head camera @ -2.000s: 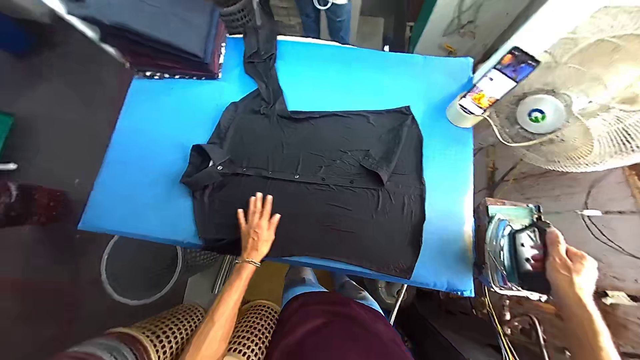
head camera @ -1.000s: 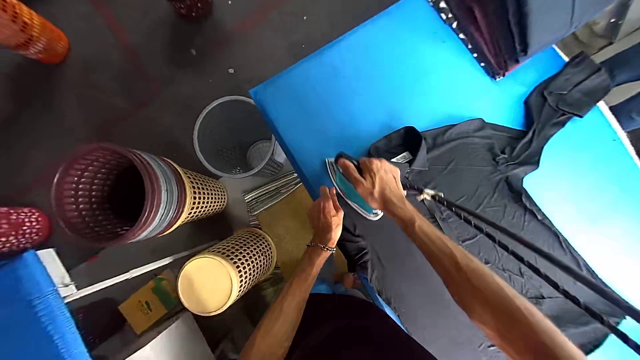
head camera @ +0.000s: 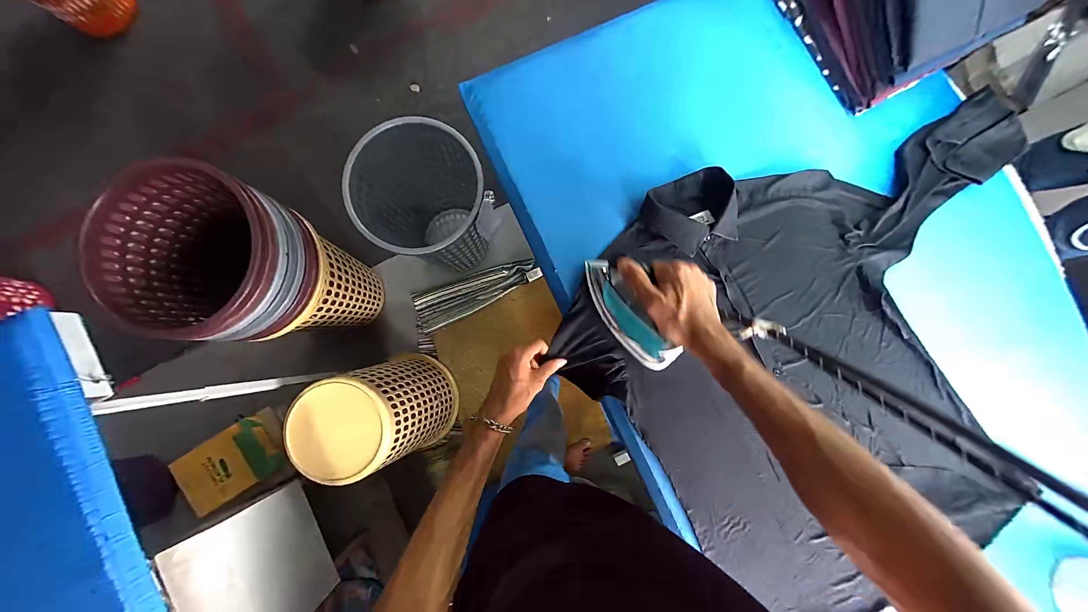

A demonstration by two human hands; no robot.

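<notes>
A black button shirt (head camera: pixel 790 246) lies spread on a blue padded ironing table (head camera: pixel 595 110), its collar toward the far left corner. My right hand (head camera: pixel 676 297) grips the handle of a teal and white steam iron (head camera: pixel 633 323), which rests on the shirt's shoulder near the table's left edge. From the iron a black hose and cord run to the lower right. My left hand (head camera: pixel 523 374) pinches the shirt's fabric, pulled out past the table edge, between thumb and fingers.
Stacked folded dark garments (head camera: pixel 926 42) sit at the table's far right. On the floor to the left are a grey basket (head camera: pixel 412 187), nested maroon and cream baskets (head camera: pixel 195 246), a cream basket (head camera: pixel 374 416) and a yellow box (head camera: pixel 225 463). Another blue surface (head camera: pixel 59 476) borders the left.
Two seconds ago the iron was held off the table at its right side; now it is on the shirt. My left hand, flat on the shirt then, now pinches its fabric. The view has swung greatly.
</notes>
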